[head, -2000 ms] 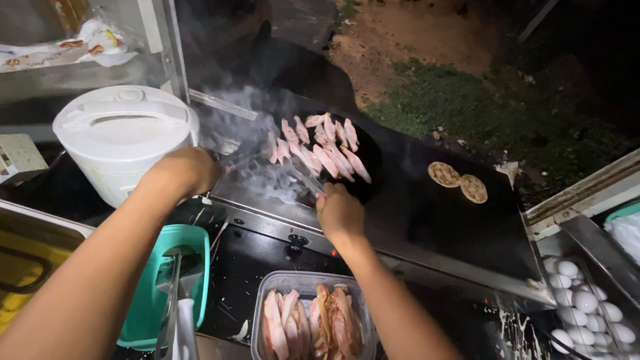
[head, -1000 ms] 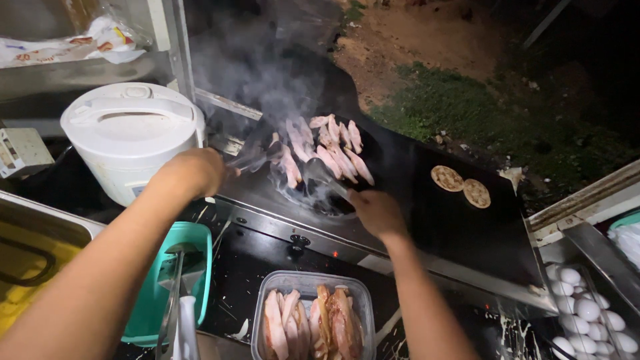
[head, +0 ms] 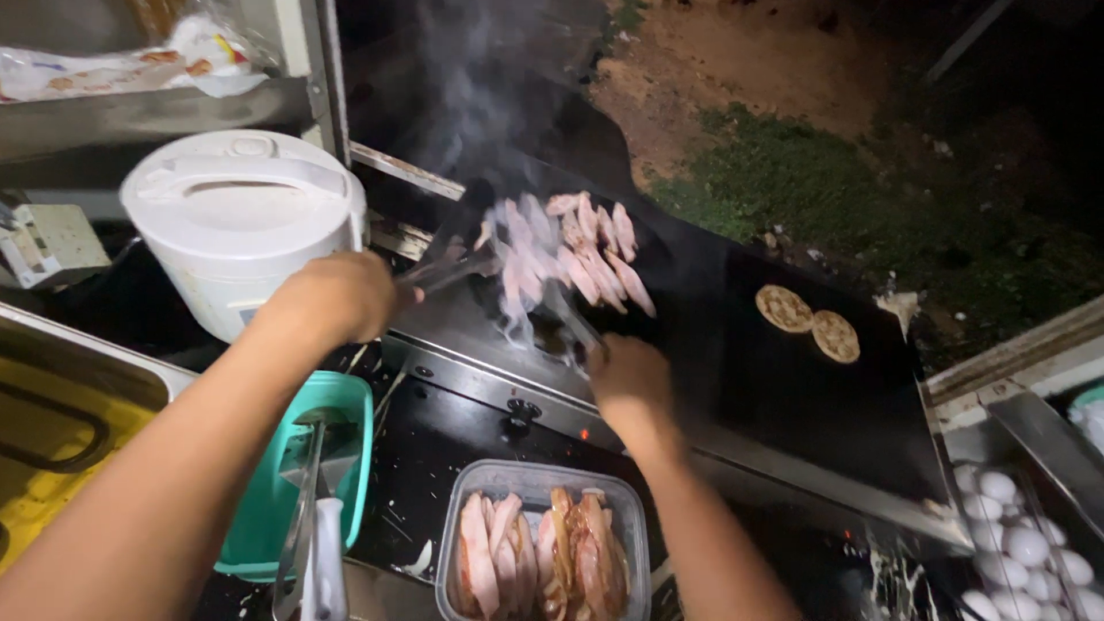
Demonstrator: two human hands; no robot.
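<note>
Strips of pale meat point(head: 595, 259) lie on a dark flat griddle point(head: 716, 345), with smoke rising over the left ones. My left hand point(head: 332, 297) grips a metal utensil point(head: 448, 269), perhaps a spatula, whose blurred far end is at the left side of the meat. My right hand point(head: 630, 375) is closed on another metal utensil point(head: 569, 315), its far end by the near side of the strips. Two round flat patties or breads point(head: 783, 309) touch each other on the right of the griddle. A clear plastic container point(head: 638, 517) of more meat strips stands below, near me.
A white lidded cooker point(head: 241, 233) stands at left. Nearer are a teal tub point(head: 362, 483) holding a spatula and a white-handled tool, and a metal-rimmed vat point(head: 112, 345) with yellow liquid. White eggs point(head: 1026, 548) sit at lower right. A packaged bag point(head: 129, 65) lies on the shelf.
The utensils have moved within the meat, and the left strips have shifted and now lie bunched together. My right hand has moved a little to the right since the earliest frame.
</note>
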